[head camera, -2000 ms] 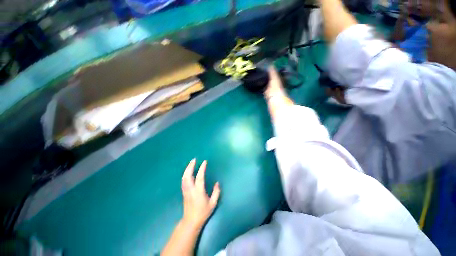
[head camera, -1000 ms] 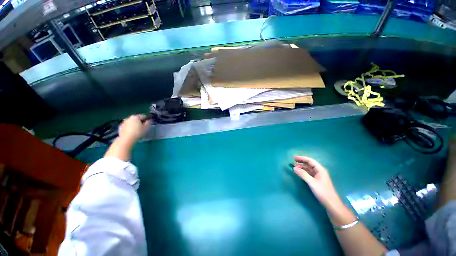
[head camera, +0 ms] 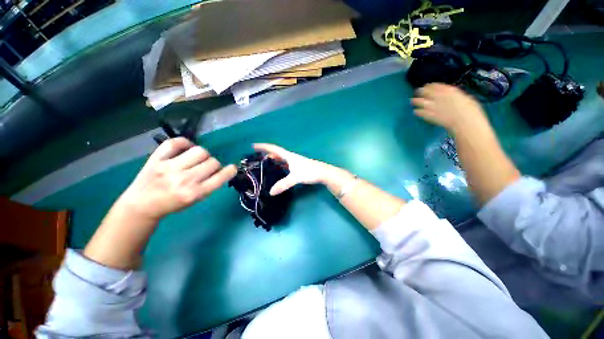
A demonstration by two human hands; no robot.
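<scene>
The open black housing (head camera: 268,192) is above the green mat, with thin white and reddish wires (head camera: 251,182) curling over its face. My right hand (head camera: 295,171) grips its right side, thumb in front and fingers along the top. My left hand (head camera: 173,177) is curled at the left, its fingertips close to the housing's upper left edge. A dark blurred piece, which looks like black cord (head camera: 179,129), sticks out above the left fist; its shape is unclear, and the fist hides how it joins the housing.
Cardboard and white sheets (head camera: 271,30) lie along the back. Yellow ties (head camera: 407,40) and black corded units (head camera: 546,99) are at the back right. A neighbour's hand (head camera: 450,109) reaches in there, above small dark parts (head camera: 434,189). An orange-brown box (head camera: 36,228) stands at left.
The view has turned and come closer. My left hand has come back from the dark bundle at the bench's rear. My right hand now holds the housing. A neighbour's hand has reached in from the right.
</scene>
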